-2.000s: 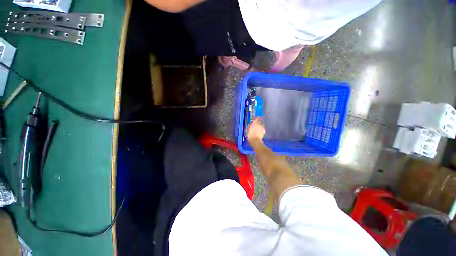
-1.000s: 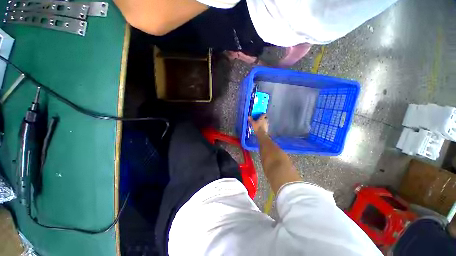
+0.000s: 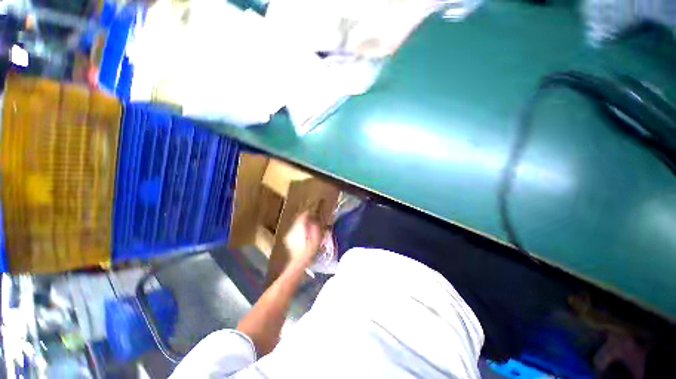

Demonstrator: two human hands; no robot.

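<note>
My left hand (image 3: 305,238) is blurred and reaches down to the near side of an open brown cardboard box (image 3: 295,209) below the bench edge. Its fingers are at the box's flap, beside some clear plastic (image 3: 347,206). I cannot tell whether they hold anything. My right hand is not in view. A bright light-blue piece (image 3: 519,369) shows at the bottom edge, cut off and too unclear to name.
The green bench (image 3: 445,96) crosses the upper right, with a black cord (image 3: 511,166) looping over it and white material (image 3: 215,66) at its left end. Stacked blue crates (image 3: 167,185) and a yellow crate (image 3: 59,174) stand at left. A dark chair-like frame (image 3: 196,296) is below them.
The view has swung from the blue crate on the floor to the bench's other end. The hand in that crate is out of view; my left hand now shows at the cardboard box.
</note>
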